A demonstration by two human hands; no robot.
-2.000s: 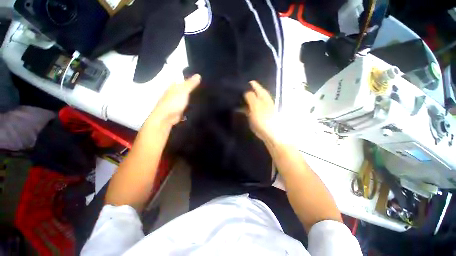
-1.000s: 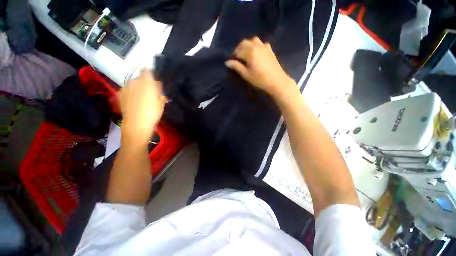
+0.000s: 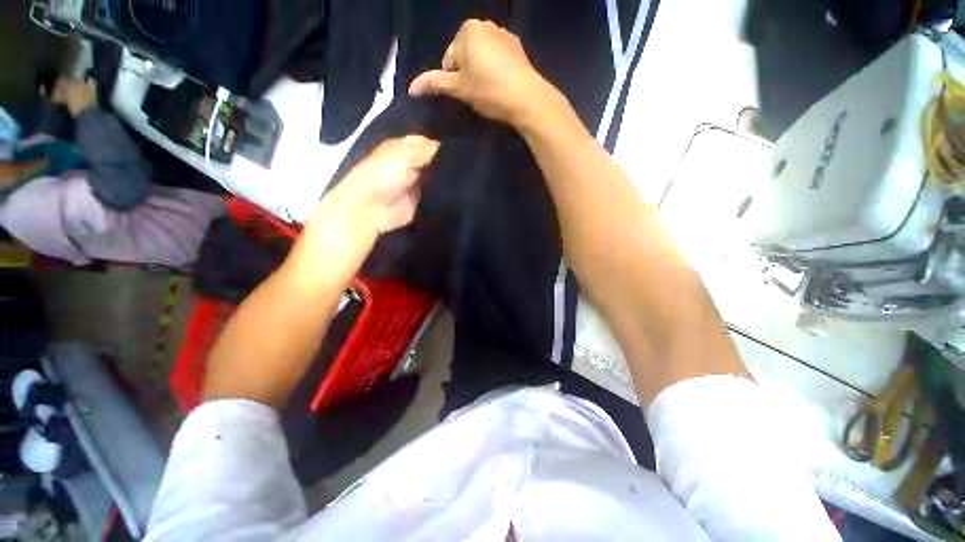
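A dark garment panel (image 3: 506, 228) with light stripes along its right side lies over the table and hangs over its front edge to the lap. My left hand (image 3: 389, 182) is on the panel's left part, thumb and fingers pinched together on the dark cloth. My right hand (image 3: 485, 72) is farther up the panel, thumb pointing left and fingers curled on the cloth. The cloth between the fingertips is hard to make out, dark on dark.
A white sewing machine (image 3: 847, 159) stands at the right, with yellow-handled scissors (image 3: 887, 429) nearer me. A red basket (image 3: 376, 344) is below the table's left edge. A black box (image 3: 238, 132) with a white cable lies upper left. Another person's arm (image 3: 101, 143) shows far left.
The view has shifted. My hands have come closer together near the panel's upper left part, and the cloth that was bunched between them now lies flatter. Another person's arm has come into view at left.
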